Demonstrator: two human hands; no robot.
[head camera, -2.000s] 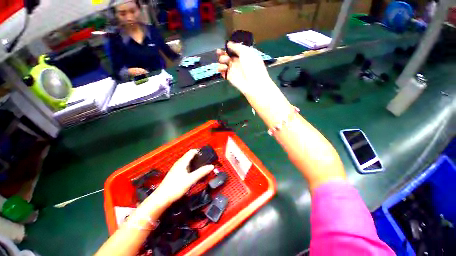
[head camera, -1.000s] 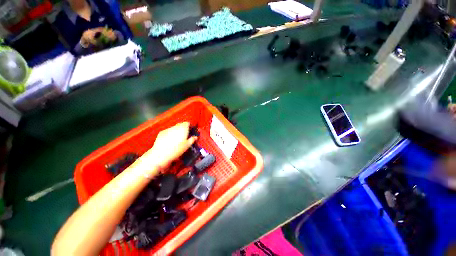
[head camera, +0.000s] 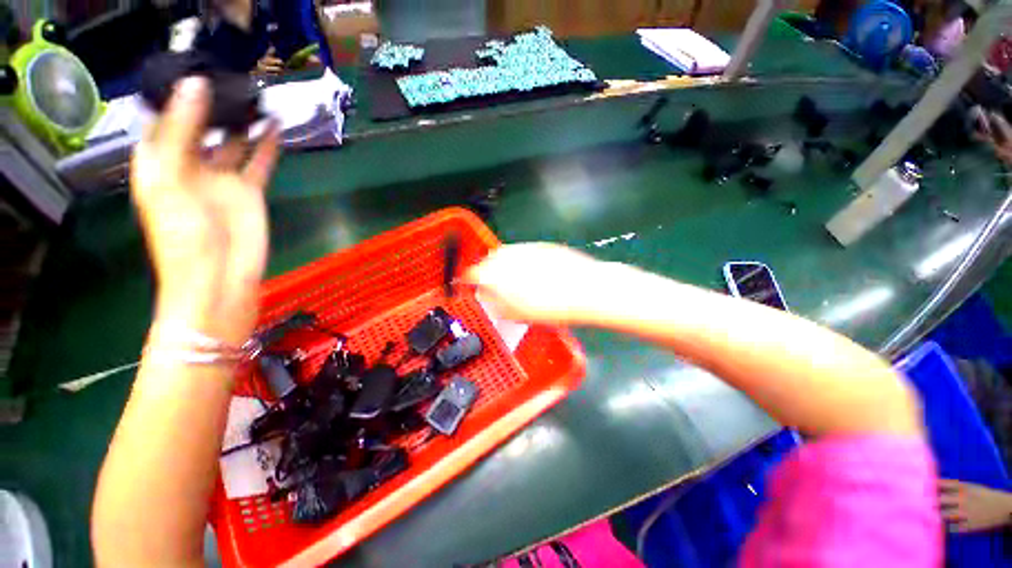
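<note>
The orange-red perforated basket sits on the green bench. Black corded units, likely power adapters, lie heaped in it, with a grey-faced one near the front right wall. My left hand is raised left of the basket and holds a blurred black unit in its fingertips. My right hand is over the basket's right corner, fingers bent inward. A thin dark piece shows at its fingertips; whether it is gripped cannot be told.
A phone lies to the right, partly behind my right forearm. Black units lie across the bench. A blue bin stands at lower right, with another person's hand nearby. Papers, a lime fan and teal parts are at the back.
My left hand has risen out of the basket and moved left with a black unit. My right hand, out of view a second ago, is back at the basket's right corner.
</note>
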